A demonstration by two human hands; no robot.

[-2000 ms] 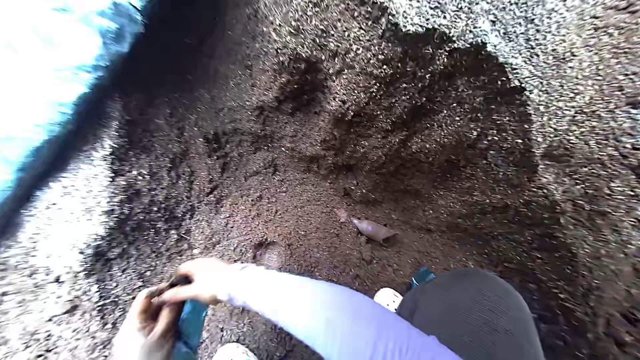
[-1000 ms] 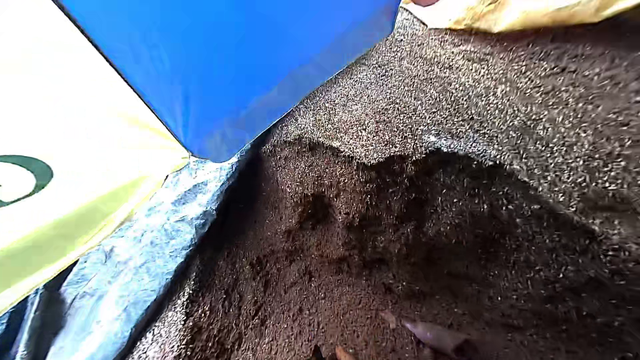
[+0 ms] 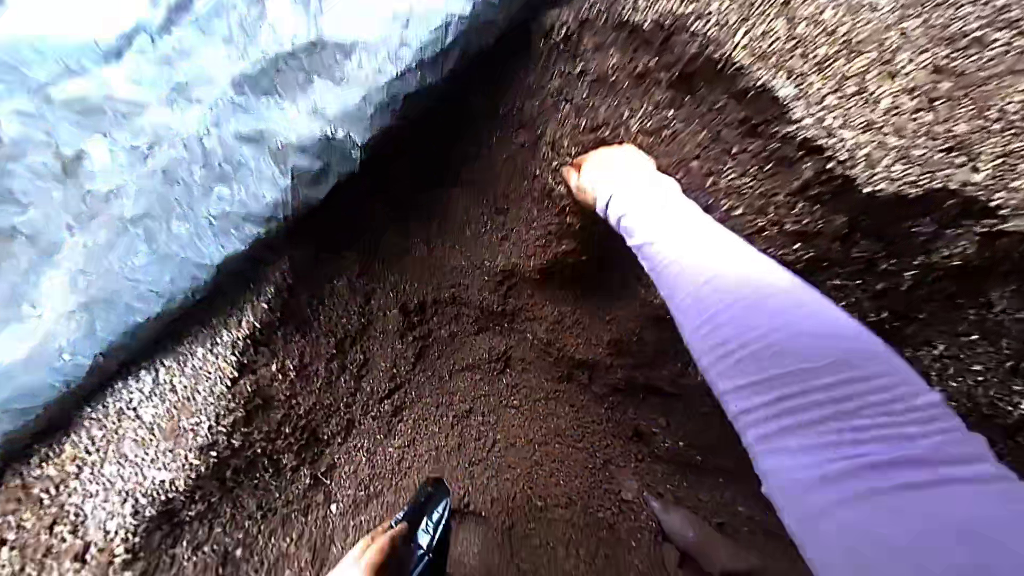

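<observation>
My right hand, at the end of a lavender sleeve, reaches onto the dark, loose soil at upper centre. Its fingers are curled down and mostly hidden, so whether soil is in them does not show. Low in the view, my left hand grips a black plastic bag, glossy on one side and held just above the soil. Only part of this hand is in the frame.
A pale bluish plastic sheet slopes along the upper left. Lighter husk-like material covers the upper right and the lower left. A brownish tapered object lies on the soil beside the sleeve.
My right hand, low at the left two seconds ago and not plainly seen one second ago, is now stretched out to the soil at upper centre. The view has swung down from the blue and yellow sheets.
</observation>
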